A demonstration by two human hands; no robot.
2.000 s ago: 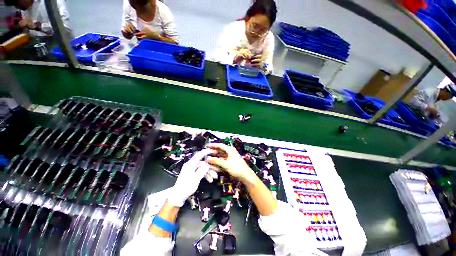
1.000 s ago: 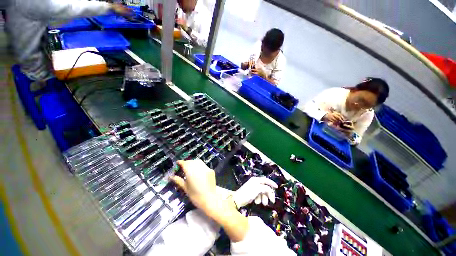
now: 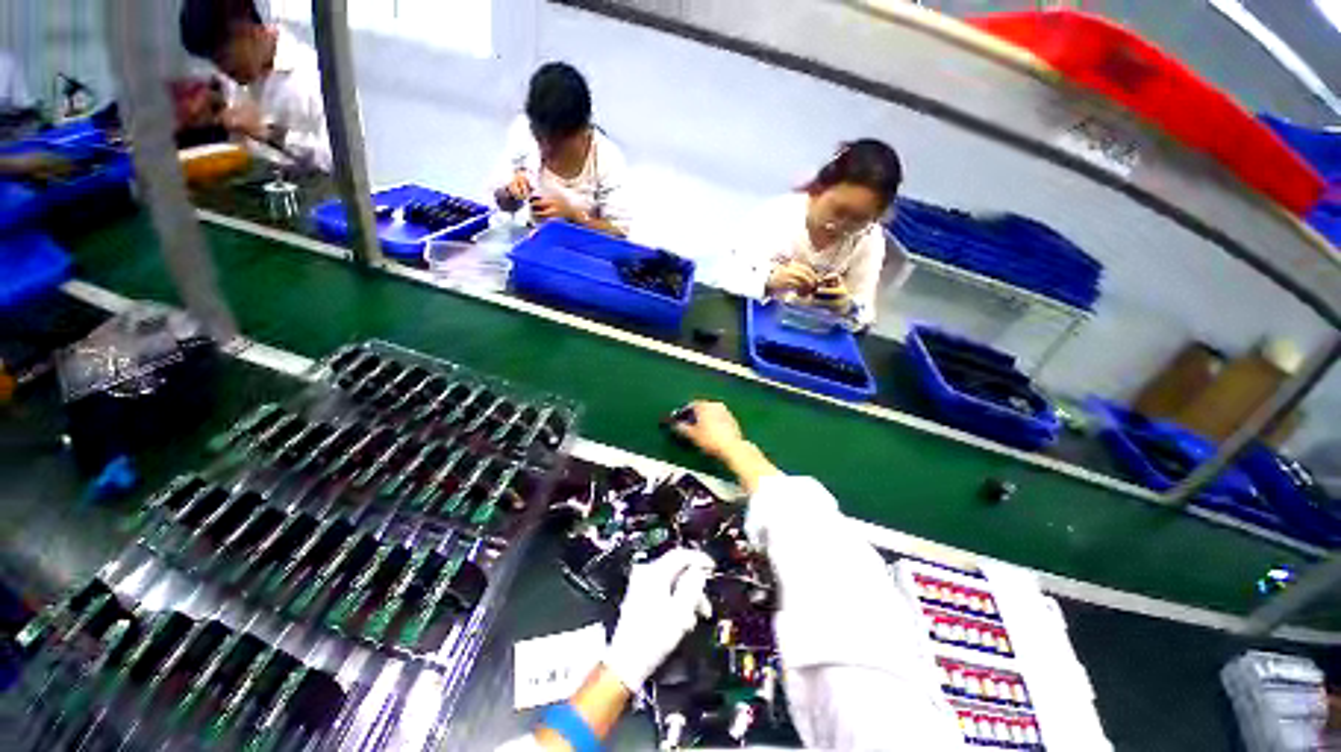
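My right hand (image 3: 715, 428), bare, reaches over the green belt with its fingertips closed on a small dark unit (image 3: 681, 419). My left hand (image 3: 662, 605), in a white glove with a blue wrist band (image 3: 569, 726), is over the heap of black parts, green boards and wires (image 3: 647, 514). Its fingers are curled; whether they hold anything cannot be told. The clear blister tray (image 3: 493, 617) stands left of the heap, its visible rows holding black units with green boards. My right sleeve covers part of the heap.
A white card (image 3: 556, 667) lies between tray and heap. A sheet with coloured rows (image 3: 919, 624) lies right of the heap. The green belt (image 3: 882, 463) crosses beyond, with another small unit (image 3: 999, 488). Blue bins (image 3: 596, 275) and seated workers are across it; metal posts (image 3: 344, 132) rise nearby.
My right hand has left the blister tray and now reaches over the belt onto a small unit. My left hand is still at the heap. The view has turned back to the right.
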